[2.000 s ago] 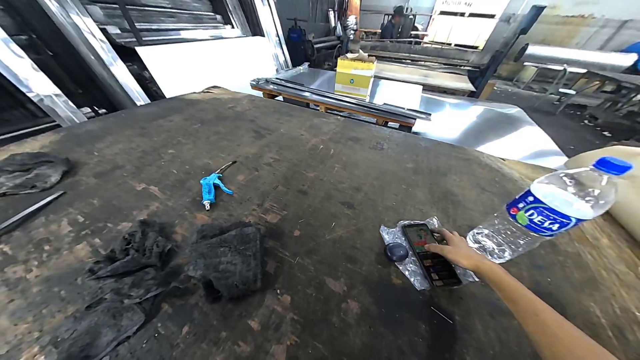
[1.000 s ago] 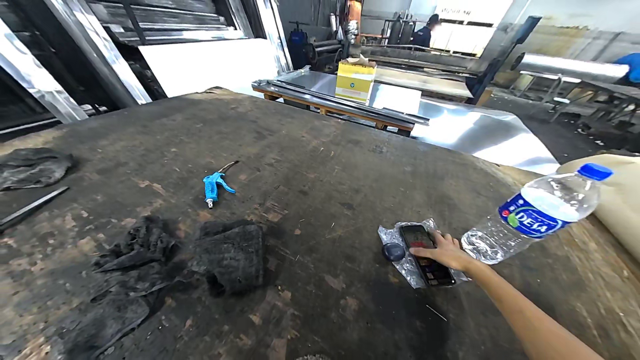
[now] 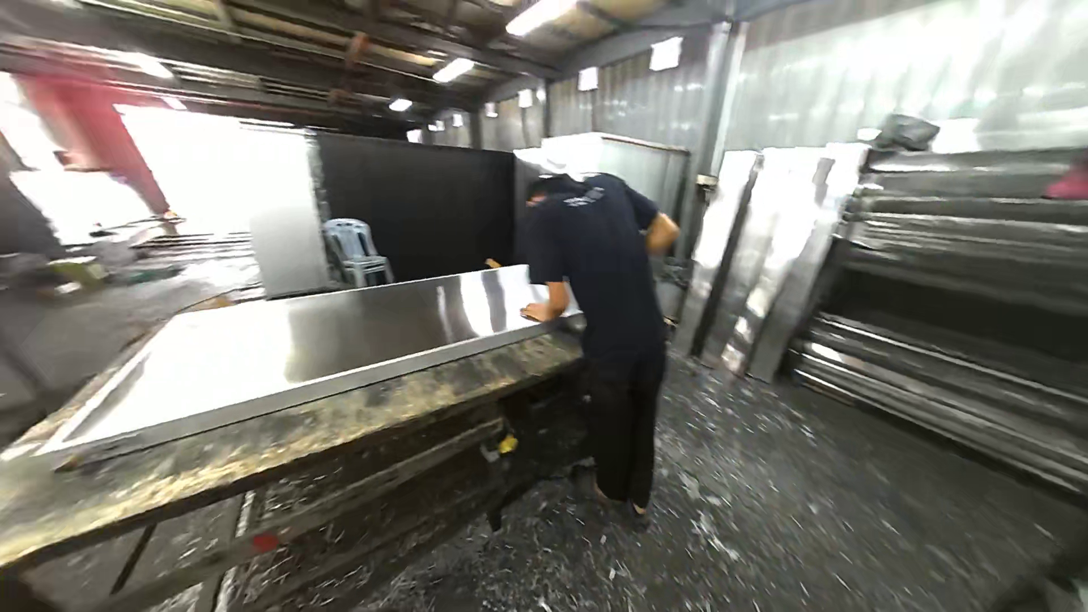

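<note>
Neither of my hands shows in the head view now, so what they hold or touch is hidden. A co-worker (image 3: 599, 272) in a dark T-shirt and dark trousers leans over a workbench with a worn top (image 3: 340, 433). On that bench lies a large shiny metal sheet panel (image 3: 365, 331) with a raised rim. One hand of the co-worker rests on the far right end of the panel; the other arm is bent out to the side.
The floor (image 3: 731, 493) is littered with small shavings. Long metal sheets (image 3: 748, 263) lean at the right, beside a rack of metal profiles (image 3: 960, 289). Stacked plastic chairs (image 3: 355, 248) stand by a dark partition (image 3: 416, 200) behind the bench.
The view has swung away from the first table to another part of the workshop. My hand, which was at the phone beside the water bottle, is out of view, as are those things.
</note>
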